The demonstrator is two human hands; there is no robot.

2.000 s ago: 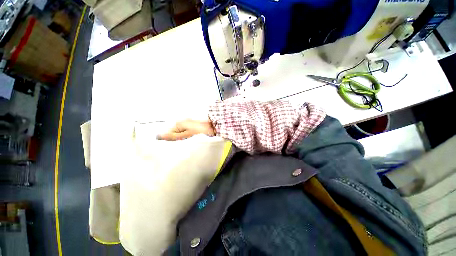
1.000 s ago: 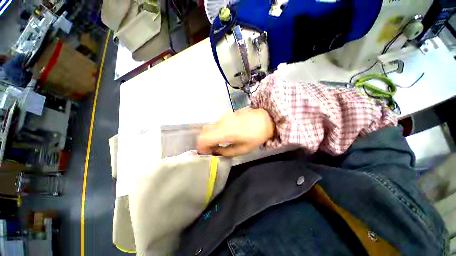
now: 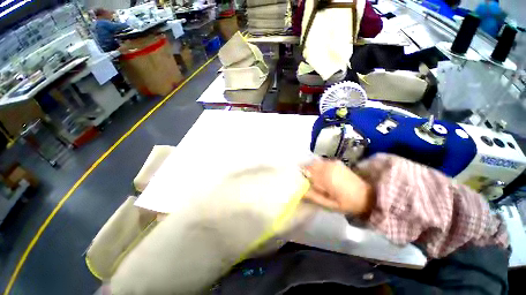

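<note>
A beige fabric panel [image 3: 196,230] with a yellow bound edge lies slanting across the front of the white table [image 3: 230,135], blurred by motion. My right hand [image 3: 337,187], in a checked sleeve, grips its upper right corner, just in front of the sewing machine [image 3: 398,138] with its blue cover. The needle area is mostly hidden behind my hand and sleeve. My left hand is not in view; a small blurred patch at the panel's lower left edge cannot be told.
More beige panels [image 3: 118,236] hang at the table's left edge. Beige pieces [image 3: 245,66] stand on a stand behind. A white fan [image 3: 342,97] and dark thread cones [image 3: 465,33] are behind the machine. A person [image 3: 108,29] is at the far left. A carton [image 3: 150,66] stands across the aisle.
The view has tilted up, showing more of the factory. My right hand has moved from the table front toward the machine and has lifted the panel's corner. The panel is now spread across the table front.
</note>
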